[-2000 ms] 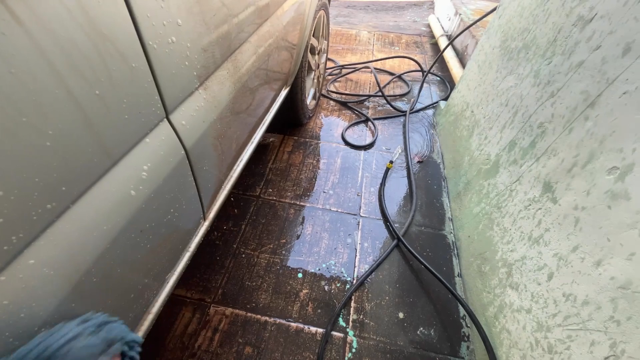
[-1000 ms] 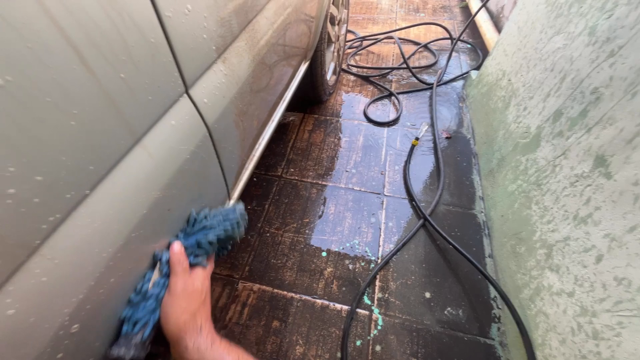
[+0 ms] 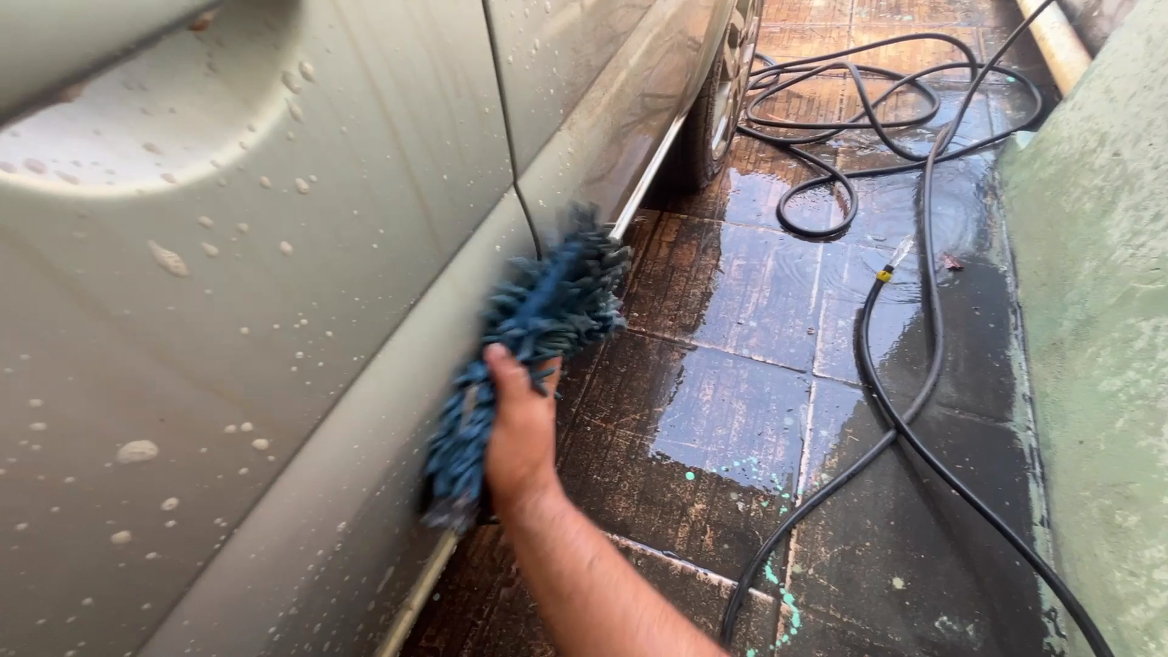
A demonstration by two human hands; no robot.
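My right hand point(image 3: 525, 429) grips a blue chenille wash mitt point(image 3: 557, 301), thumb on top, its fingers partly hidden by the strands. The mitt lies against the lower part of a silver car door point(image 3: 301, 365), by the vertical door seam and just above the sill strip. Water drops and foam spots dot the door above, around the recess of the handle. My left hand is not in view.
A black hose point(image 3: 931, 228) lies looped over the wet tiled floor point(image 3: 730, 411), water running from its open end. A green-stained wall point(image 3: 1095, 301) stands at the right. The car's wheel point(image 3: 716, 100) and a pale pipe point(image 3: 1058, 46) are farther off.
Two seconds ago only part of the mitt showed at the bottom left. My right hand has come into view with it, and both have moved forward along the lower door since one second ago.
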